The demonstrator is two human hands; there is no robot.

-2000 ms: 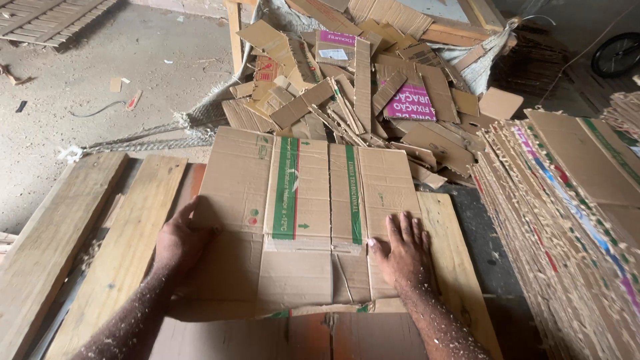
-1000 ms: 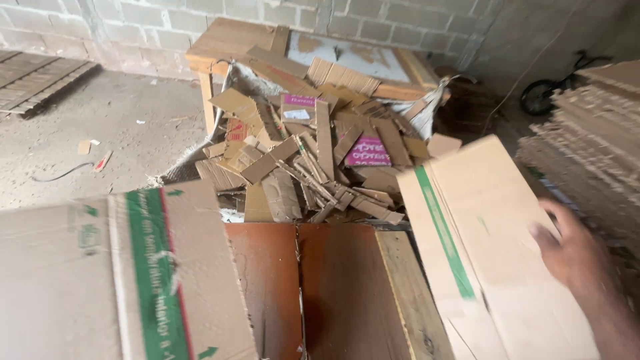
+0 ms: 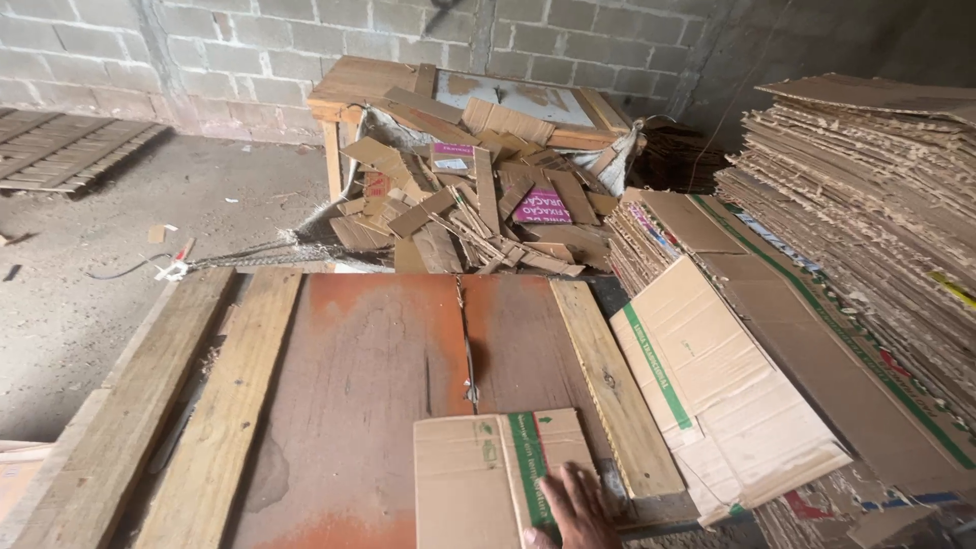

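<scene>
My right hand [image 3: 576,507] rests with its fingers spread on a cardboard sheet [image 3: 465,473] with a green printed stripe, at the near edge of the wooden work table [image 3: 358,381]. My left hand is out of view. Another cardboard piece [image 3: 709,381] with a green stripe leans at a slant between the table's right edge and a stack of flat cardboard [image 3: 793,305].
Beyond the table, cardboard scraps [image 3: 488,206] fill a woven sack [image 3: 610,168] before a wooden table [image 3: 358,80]. A taller cardboard stack [image 3: 862,168] rises at right. Wooden planks [image 3: 221,412] lie along the table's left side; a slatted wooden panel [image 3: 69,152] lies on the floor.
The cardboard that lay under both hands has left the table's middle. One piece, held in my right hand a second ago, now leans at the right. My left hand has gone out of view.
</scene>
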